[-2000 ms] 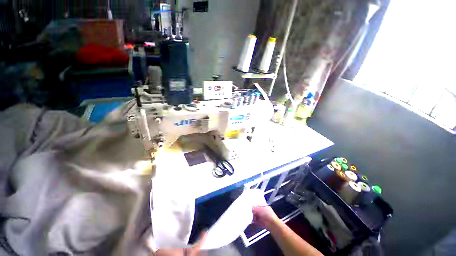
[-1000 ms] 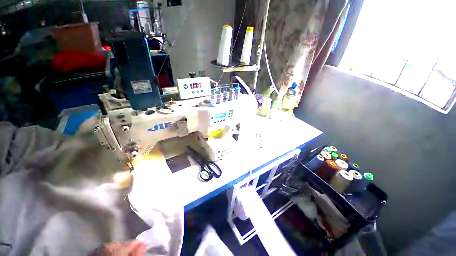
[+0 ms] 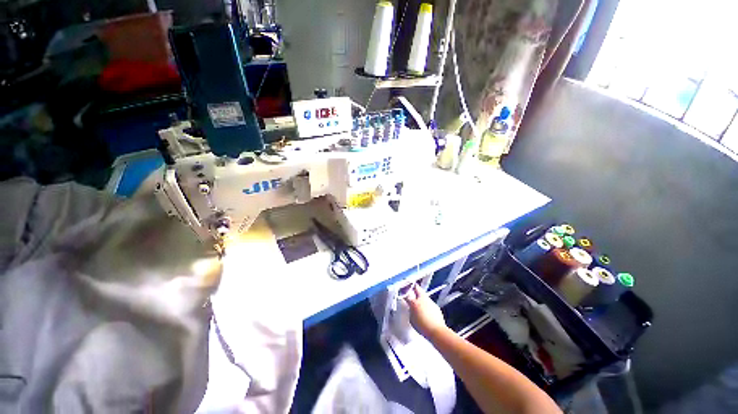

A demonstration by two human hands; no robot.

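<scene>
My right hand (image 3: 417, 301) is at the white roll of strip (image 3: 400, 317) under the table's front edge, its fingers closed on the strip. White strip hangs below the hand in a loop. My left hand is not in view. Grey-beige cloth (image 3: 105, 315) lies heaped at the left and reaches the needle area (image 3: 220, 230) of the white sewing machine (image 3: 275, 190). A pale cloth edge hangs over the table front. Black scissors (image 3: 346, 260) lie on the machine table (image 3: 405, 257).
A dark crate (image 3: 603, 335) with several thread spools stands at the lower right. Two white thread cones (image 3: 379, 40) stand behind the machine. An oil bottle (image 3: 494, 136) is at the table's back right.
My right hand, out of view one second ago, is now at the white roll. My left hand has gone out of view at the bottom. The view has shifted slightly.
</scene>
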